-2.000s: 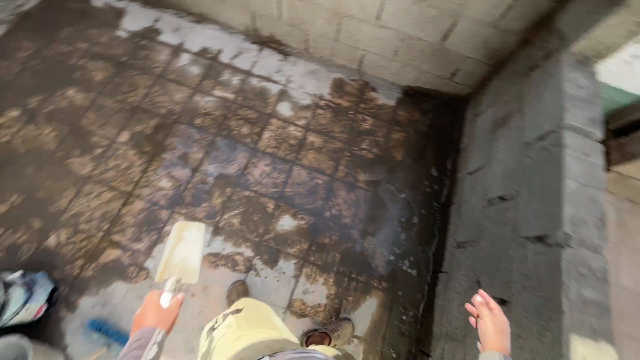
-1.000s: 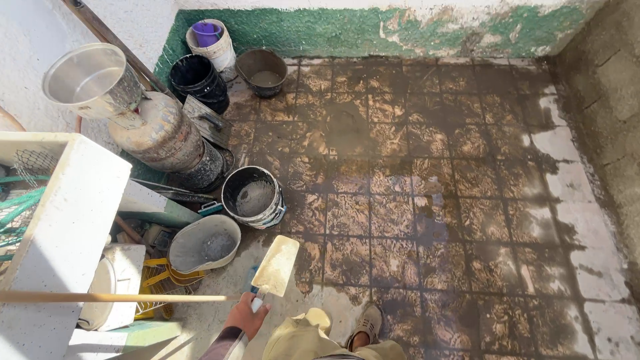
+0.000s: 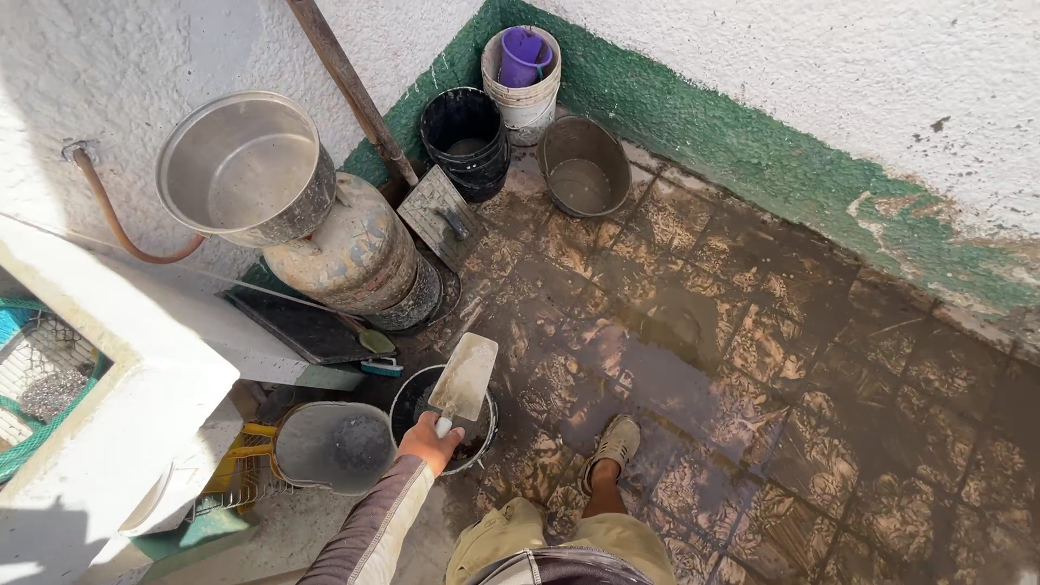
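My left hand [image 3: 431, 443] grips the white handle of a flat rectangular trowel [image 3: 465, 378], its pale blade dirty and pointing away from me. The trowel is over a bucket [image 3: 491, 435] whose dark contents show partly behind the blade and hand. Left of that bucket lies a grey basin [image 3: 333, 447] with a dark patch inside. A small teal brush [image 3: 382, 367] is on the floor just beyond the bucket. My right hand is out of view.
Wet, muddy floor tiles [image 3: 812, 439] stretch to the right. A gas cylinder [image 3: 349, 252] carries a large metal pot [image 3: 244, 166]. Beyond are a plastering float [image 3: 435, 213], a black bucket [image 3: 465, 146], stacked white buckets [image 3: 524, 106] and a brown bucket [image 3: 583, 166]. A white ledge [image 3: 122, 382] borders the left.
My view has swung far left from the block walls to the bucket corner. The left hand and trowel now appear over the bucket. My right hand, seen two seconds ago, has left view.
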